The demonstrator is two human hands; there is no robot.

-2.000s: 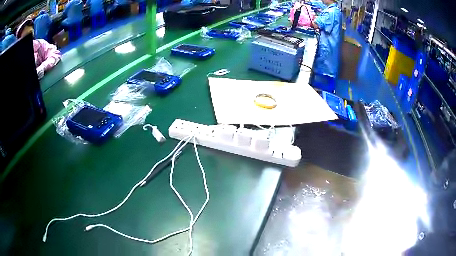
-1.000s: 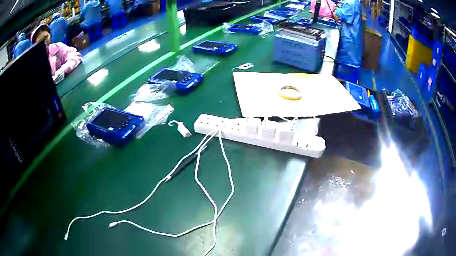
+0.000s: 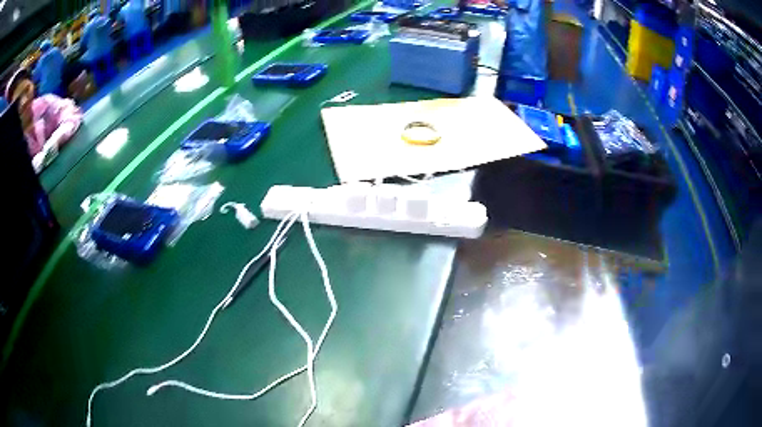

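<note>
Neither of my hands can be made out in the picture. A white power strip (image 3: 376, 210) lies across the green bench (image 3: 376, 308). Thin white charging cables (image 3: 322, 283) run from it toward me, their loose ends at the lower left. A dark thin stick (image 3: 251, 282) lies beside the cables. A short white connector (image 3: 241, 214) lies left of the strip. A blue handheld unit (image 3: 134, 229) with a dark screen lies on a clear plastic bag (image 3: 188, 200) at the left. A pink patch (image 3: 472, 413) shows at the bottom edge; I cannot tell what it is.
A pale board (image 3: 368, 142) with a yellow tape roll (image 3: 421, 133) lies beyond the strip. More blue units (image 3: 290, 74) line the bench. A grey-blue box (image 3: 433, 62) stands behind. A dark bin (image 3: 576, 196) is at the right. A person in pink (image 3: 52, 121) sits at the far left.
The view has swung, so the bench things sit further left and the dark bin at the right shows more. The pink patch has appeared at the bottom edge. The bench things seem unmoved.
</note>
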